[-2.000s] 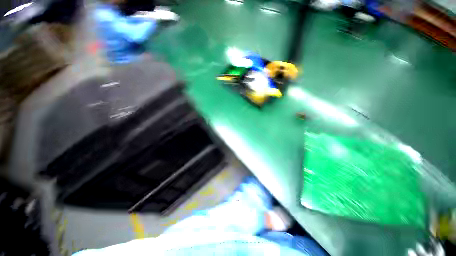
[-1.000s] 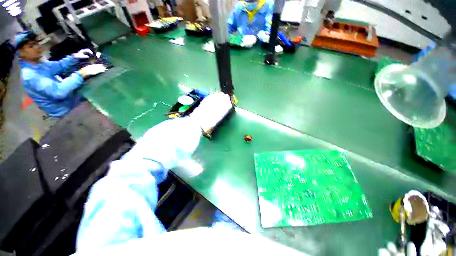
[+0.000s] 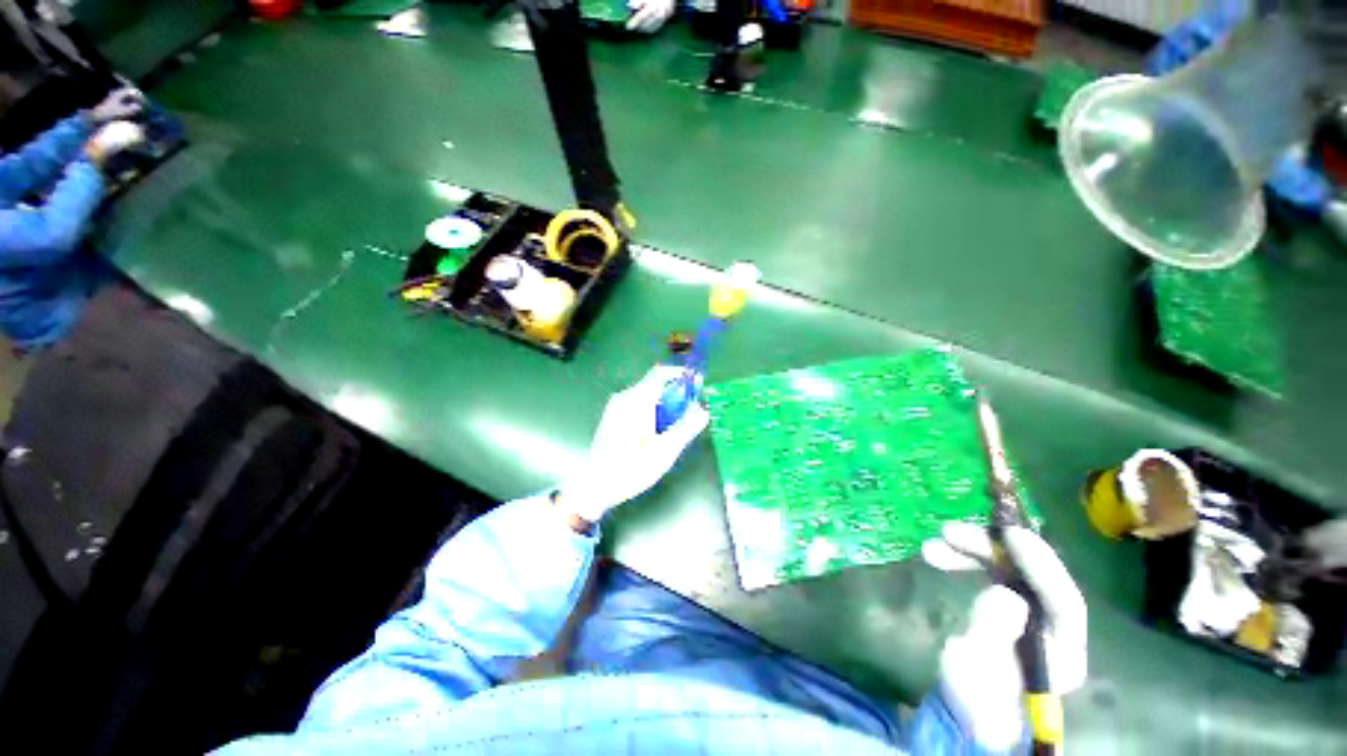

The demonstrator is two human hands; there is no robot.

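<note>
A bright green circuit board (image 3: 857, 458) lies solder side up on the green bench mat. My left hand (image 3: 635, 443), in a white glove, is closed around the blue desoldering pump (image 3: 700, 352), whose yellow end points up and away, just left of the board's far left corner. My right hand (image 3: 1019, 606), also gloved, holds the soldering iron (image 3: 1000, 488); its barrel points away over the board's right edge. Whether its tip touches the board I cannot tell. A small reddish coil (image 3: 680, 343) lies on the mat behind my left hand.
A black left tray (image 3: 566, 352) holds a yellow wire roll, a white bottle and a green and white reel. At right are a yellow-black cleaning pot (image 3: 1108, 505) and a tray (image 3: 1282, 657) with crumpled wipes. A clear hood (image 3: 1167, 170) hangs upper right. Another person's sleeves show far left.
My left hand has come back from the left tray and now holds the blue pump. My right hand has come into view with the soldering iron. The camera view has shifted.
</note>
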